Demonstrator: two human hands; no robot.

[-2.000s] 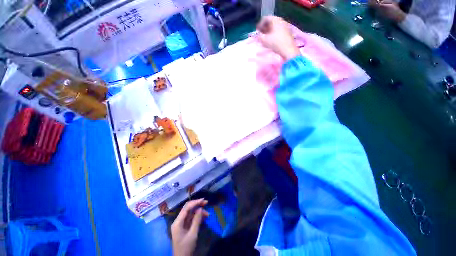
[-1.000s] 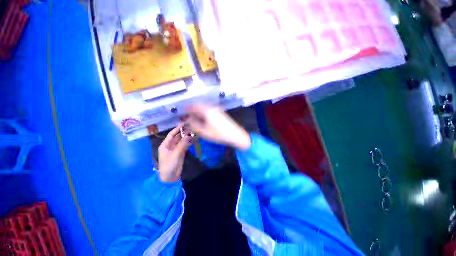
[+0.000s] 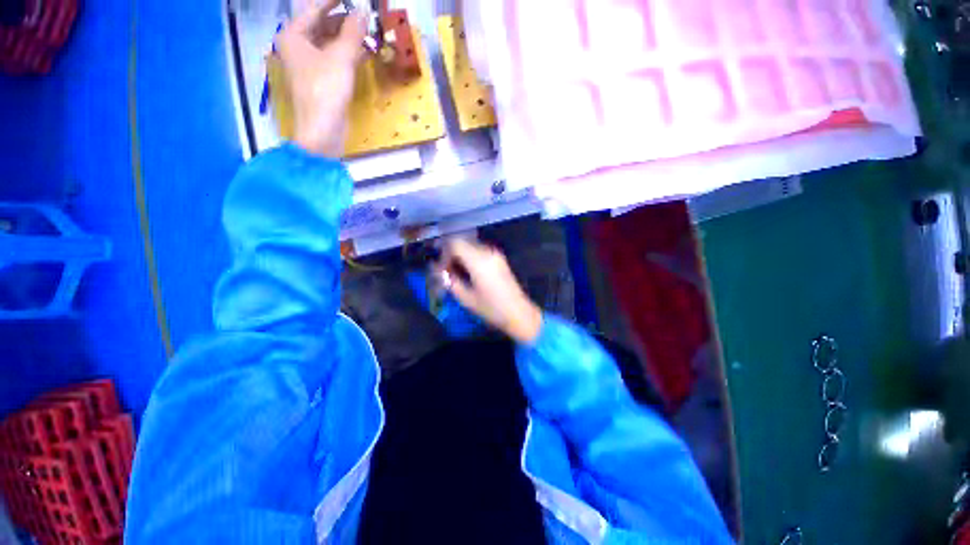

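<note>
My left hand reaches over the yellow base plate, its fingertips at the picture's top edge beside the orange-brown fixture. A small shiny piece shows by the fingertips; whether my fingers grip it is unclear. My right hand is in front of the white housing, low over my lap, fingers bent and blurred. A small bright spot shows at its fingertips, and I cannot tell if it holds something. A white block sits in front of the yellow plate.
Pink blister trays with white film lie right of the fixture. Several silver rings lie in a row on the green bench. Red crates and a blue stool stand on the floor at left.
My hands were together in front of the housing and have parted. My left hand has moved up to the fixture; my right hand has stayed low, shifting slightly right. The view has shifted a little.
</note>
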